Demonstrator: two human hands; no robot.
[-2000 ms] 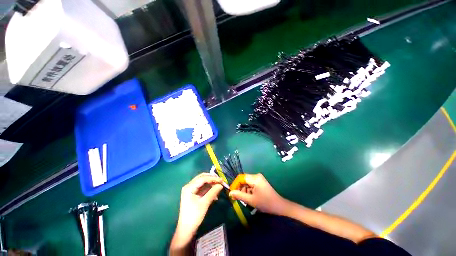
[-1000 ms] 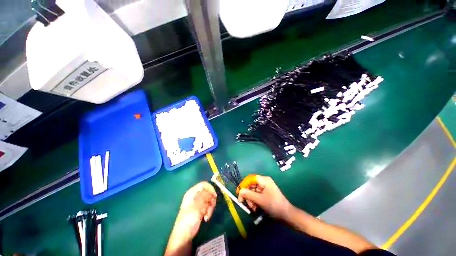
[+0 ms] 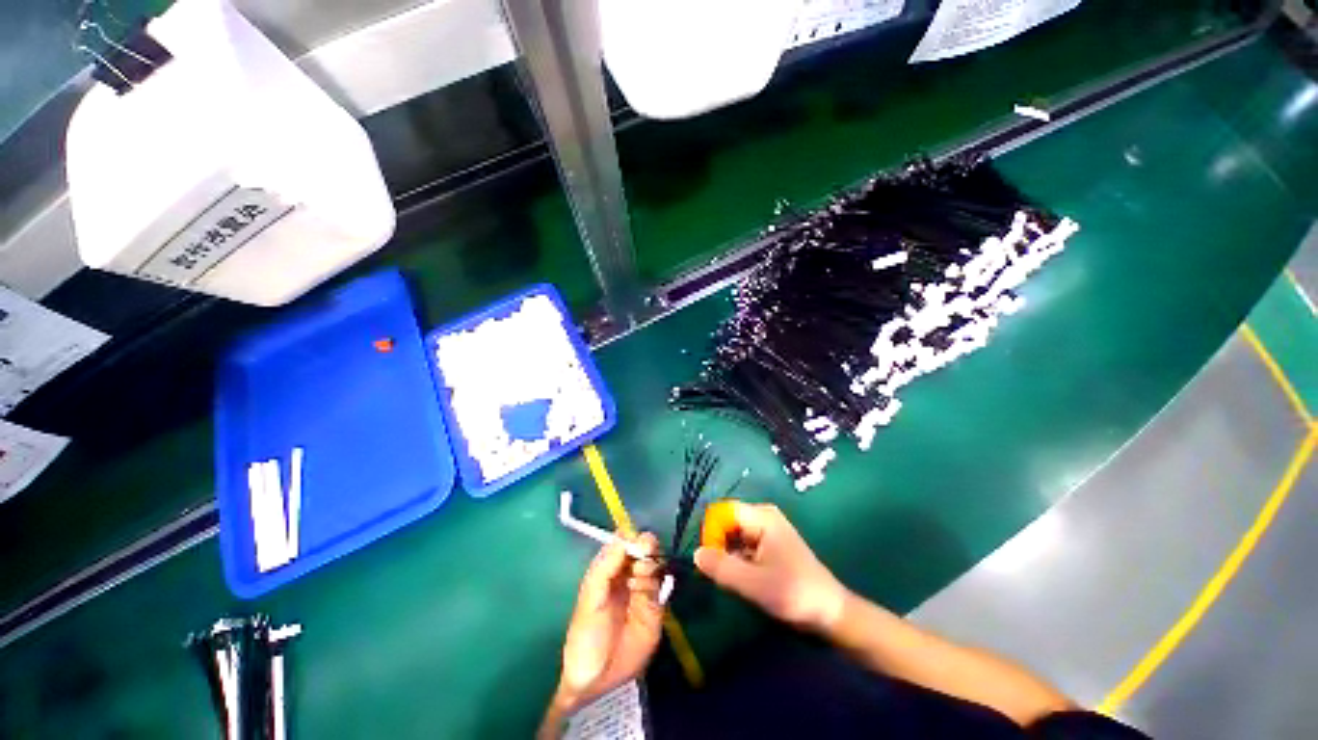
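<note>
My left hand [image 3: 619, 619] holds a long white strip [image 3: 596, 532] with a small white block at its far end, and the near end of a small group of black leads [image 3: 697, 484]. The leads fan out away from me, above the yellow line. My right hand [image 3: 773, 567], with an orange cover [image 3: 721, 523] at its fingertips, pinches at the leads just right of my left fingers. A small white piece shows below the left fingertips. The exact grip of the right fingers is partly hidden.
A smaller blue tray [image 3: 606, 421] holds white housings. A larger blue tray [image 3: 340, 419] holds white strips and a red-orange piece. A black lead pile [image 3: 824, 289] with white connectors lies right, a harness bundle [image 3: 246, 672] far left. A metal post [image 3: 578, 174] and white bin [image 3: 217, 159] stand behind.
My left hand, empty and apart from the work one second ago, has moved right and taken hold of the white strip and leads. The strip has shifted left. The camera view has shifted slightly.
</note>
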